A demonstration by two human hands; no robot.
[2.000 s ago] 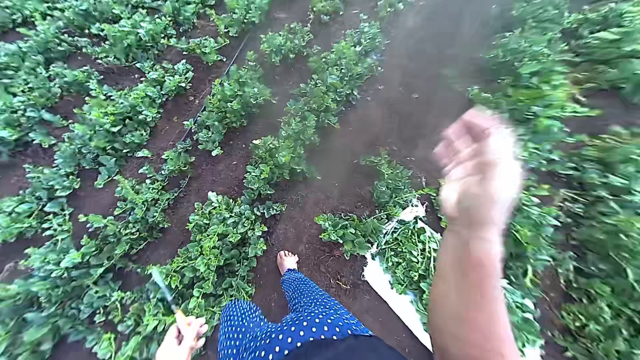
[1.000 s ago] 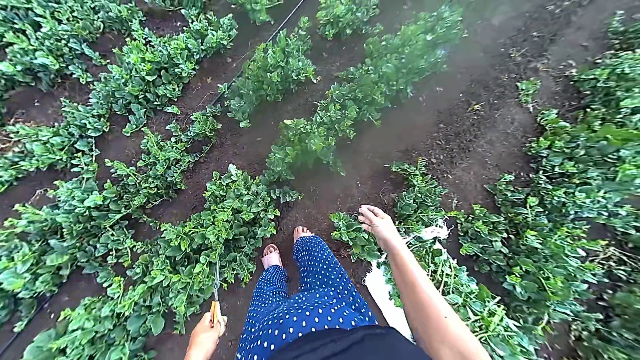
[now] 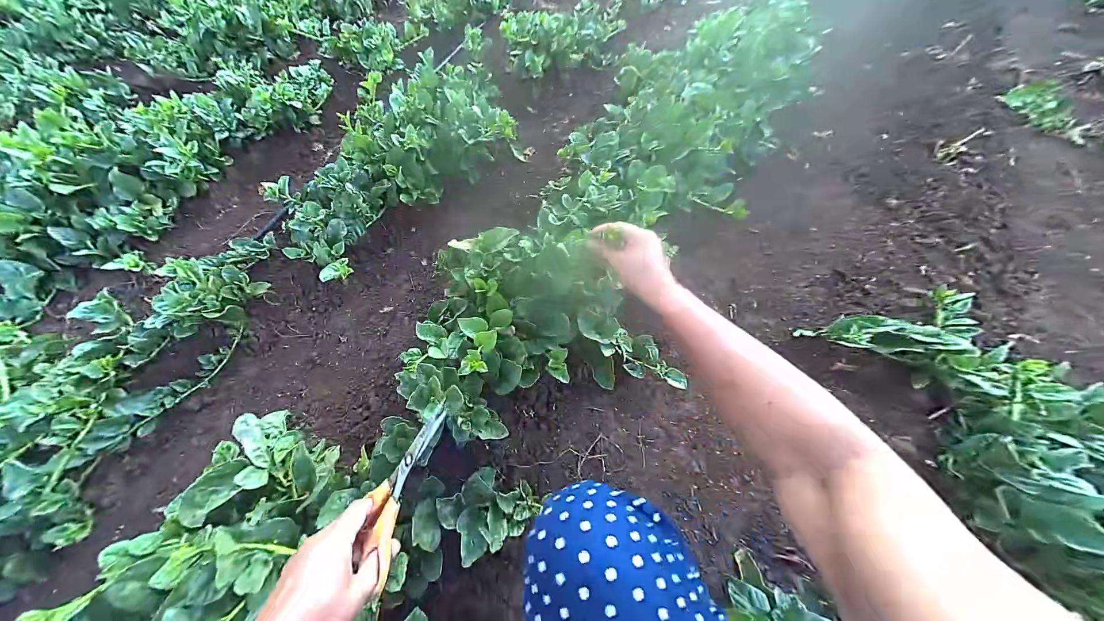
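Note:
My left hand [image 3: 332,556] grips the orange handles of a pair of scissors [image 3: 417,450] at the lower left. The blades point up and away, and their tips reach the lower leaves of a leafy green plant [image 3: 526,302] in the middle row. My right hand [image 3: 634,259] is at the upper right side of that same plant, its fingers closed around a shoot or leaves at the top. Exactly what lies between the fingers is partly hidden and blurred.
More rows of green plants [image 3: 414,147] run on the left, with a black irrigation line [image 3: 274,222] between them. Dark soil [image 3: 828,224] lies to the right, beside another row [image 3: 1026,431]. My knee in blue dotted trousers [image 3: 608,552] is at the bottom.
My right hand has moved from beside the white sheet to the middle-row plant and closed on its top. The scissors have come to this plant too. The view is now lower and closer.

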